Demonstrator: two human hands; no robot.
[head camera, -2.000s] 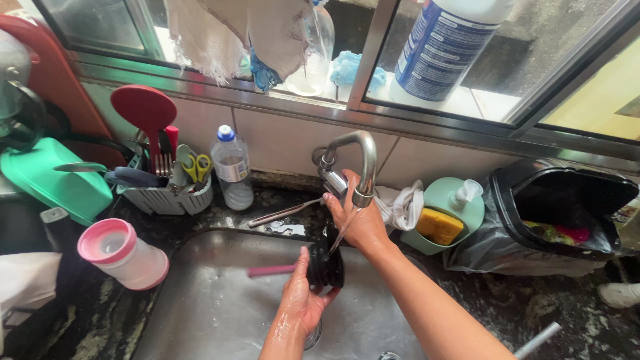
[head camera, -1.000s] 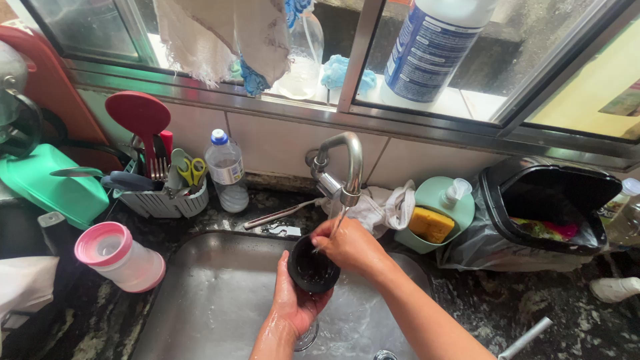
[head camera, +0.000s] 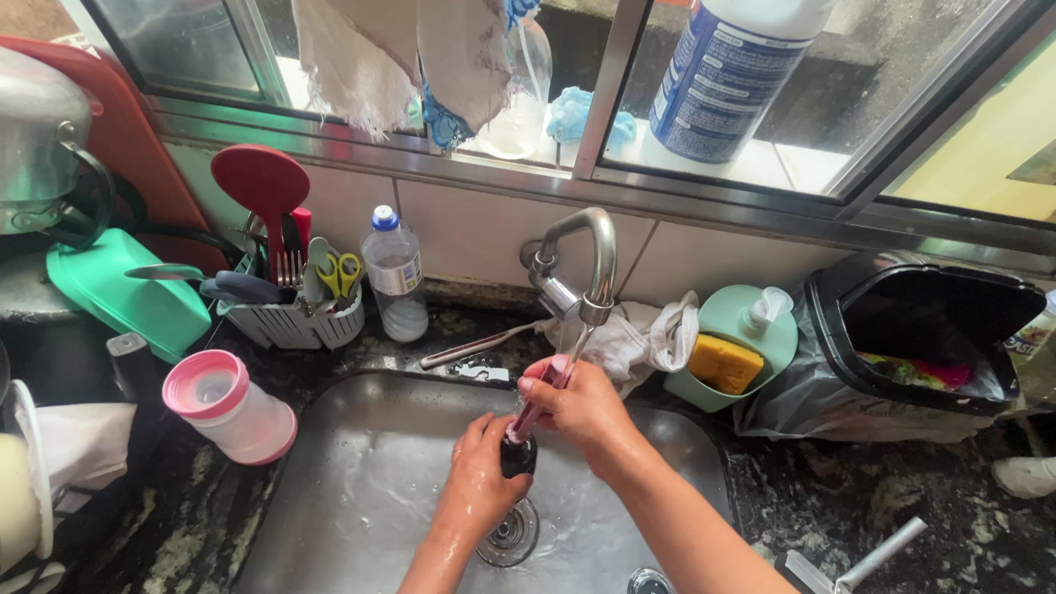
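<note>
Over the steel sink basin (head camera: 355, 462), my left hand (head camera: 483, 483) grips a small black object (head camera: 518, 456), mostly hidden by its fingers. My right hand (head camera: 582, 404) pinches a pink stick-like piece (head camera: 540, 400) whose lower end meets the top of the black object. Water from the curved metal faucet (head camera: 601, 264) falls onto the right hand and the pink piece. The sink drain (head camera: 510, 532) lies just below my left hand.
A pink-and-clear container (head camera: 231, 408), a cutlery basket (head camera: 297, 324) and a plastic bottle (head camera: 396, 276) stand left. A crumpled cloth (head camera: 643, 338), a soap dispenser with a yellow sponge (head camera: 726, 363) and a lidded black bin (head camera: 907, 330) line the right. A squeegee-like tool (head camera: 858, 561) lies lower right.
The round black cup-like piece seen in both hands one second ago no longer shows. My right hand now holds the pink piece, and my left hand a smaller-looking black object.
</note>
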